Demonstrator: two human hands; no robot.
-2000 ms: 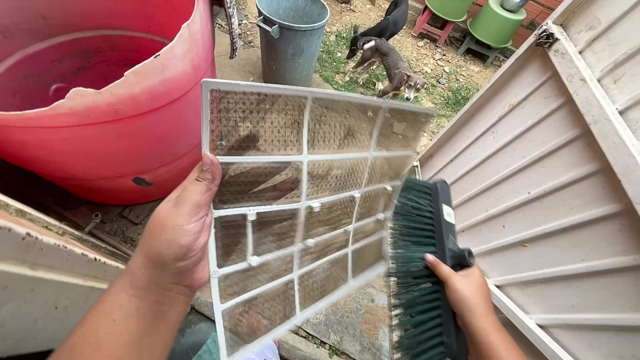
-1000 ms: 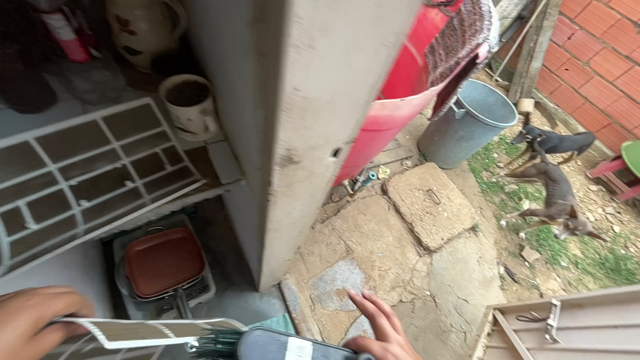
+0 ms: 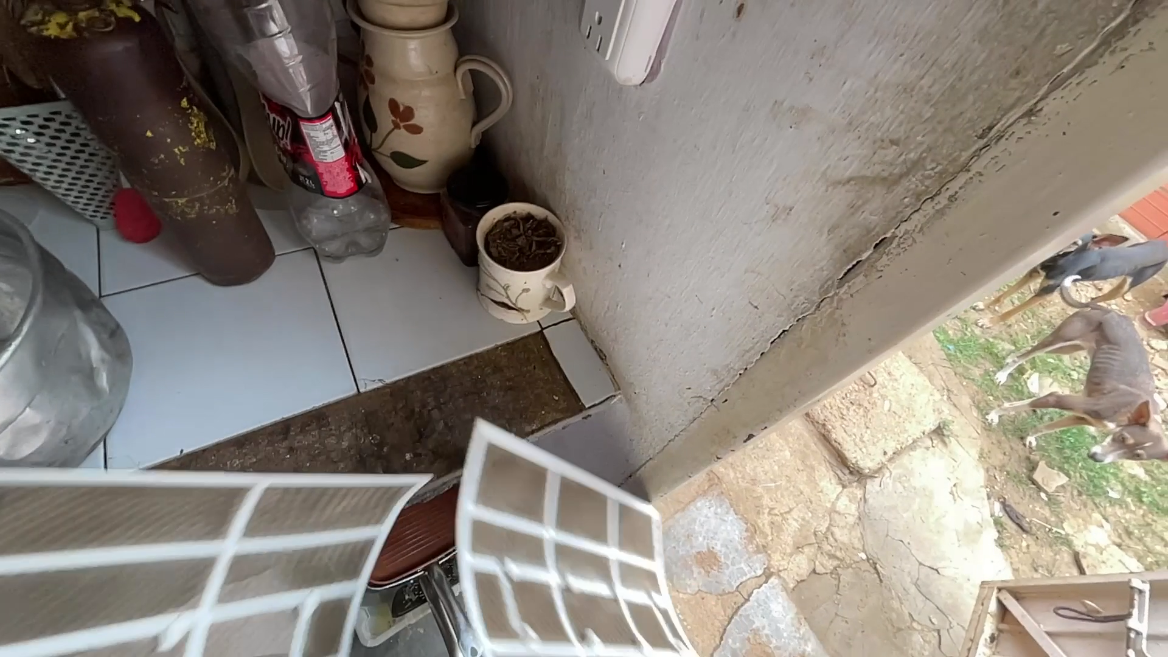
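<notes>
Two white-framed mesh filter panels show at the bottom of the view. One filter panel (image 3: 182, 557) spans the lower left, tilted and slightly curved. The other filter panel (image 3: 566, 557) rises at the bottom centre, its top corner pointing up. A gap parts them, and through it a reddish-brown ribbed pan (image 3: 415, 538) with a metal handle is visible below. Neither of my hands is in view, so what holds either panel is hidden below the frame. The brush is out of sight.
A tiled counter (image 3: 219, 319) bears a metal pot (image 3: 55, 356), a plastic bottle (image 3: 333, 173), a floral jug (image 3: 411, 100) and a mug with dark contents (image 3: 520, 265). A wall edge (image 3: 821, 319) divides it from stone paving (image 3: 858, 538). Two dogs stand outside, one brown (image 3: 1113, 374).
The view has swung left to the counter. Both hands and the brush, seen one second ago, have left the view. The filter panel that lay across the counter's edge is now at the lower left.
</notes>
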